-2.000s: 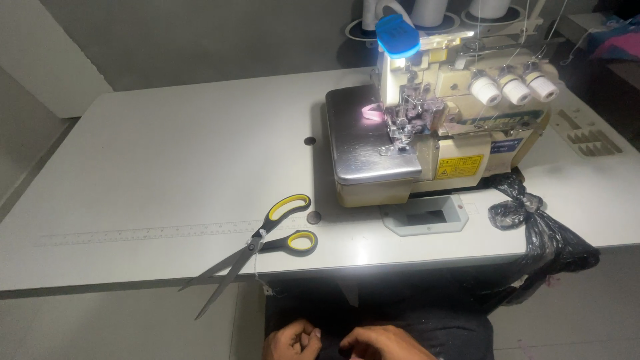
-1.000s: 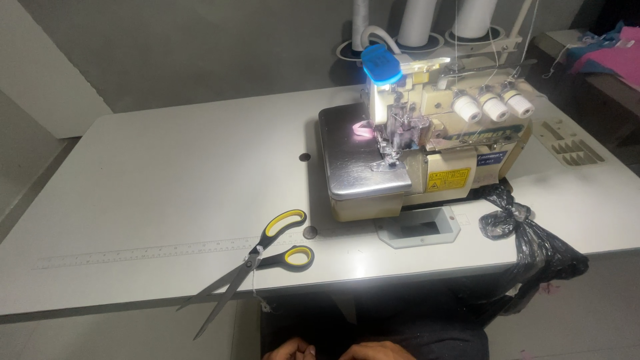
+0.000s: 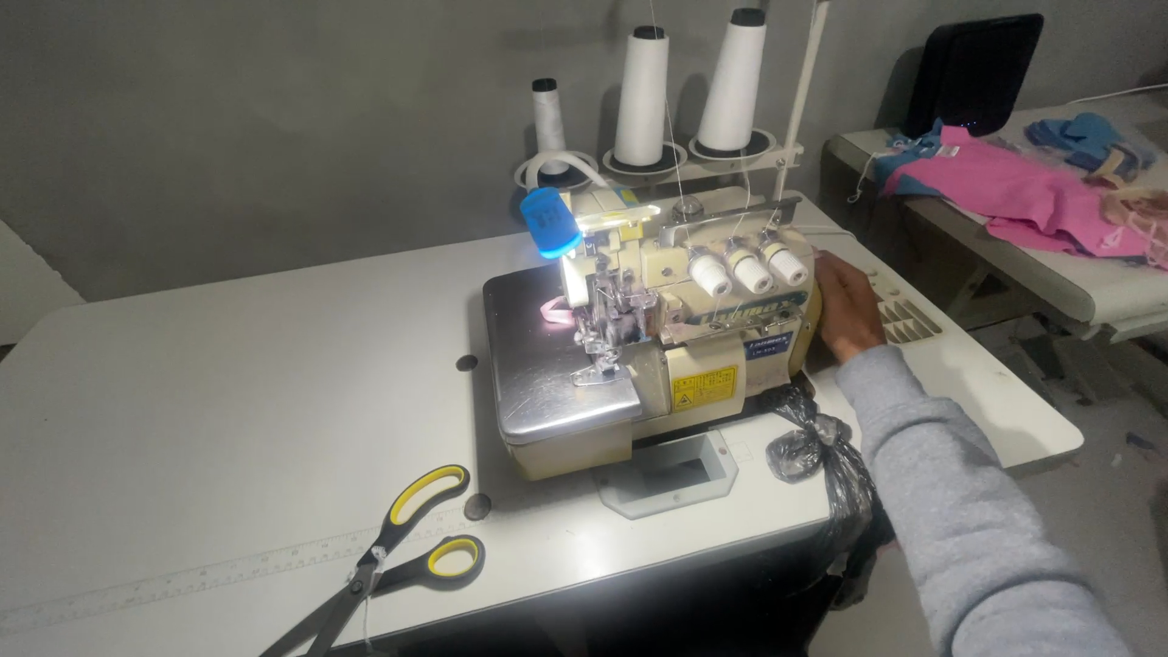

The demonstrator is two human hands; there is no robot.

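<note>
An overlock sewing machine (image 3: 657, 310) stands on a white table, its blue-capped lamp (image 3: 550, 224) lit over the needle area. My right hand (image 3: 847, 306), in a grey sleeve, rests against the machine's right end; its fingertips are hidden behind the housing, so any grip is unclear. A small pink strip (image 3: 558, 311) lies by the presser foot on the metal plate (image 3: 547, 365). Scissors with black and yellow handles (image 3: 429, 557) lie with spread blades at the front edge, left of the machine. My left hand is out of view.
Three white thread cones (image 3: 641, 99) stand behind the machine. A knotted black plastic bag (image 3: 821, 443) hangs at the front edge, close to my right forearm. A ruler scale (image 3: 228, 573) runs along the table's front left. Pink and blue fabrics (image 3: 1031, 196) lie on another table at right.
My right hand has moved from the front of the table up to the machine's right end. My left hand has left the view. The view has shifted up and right.
</note>
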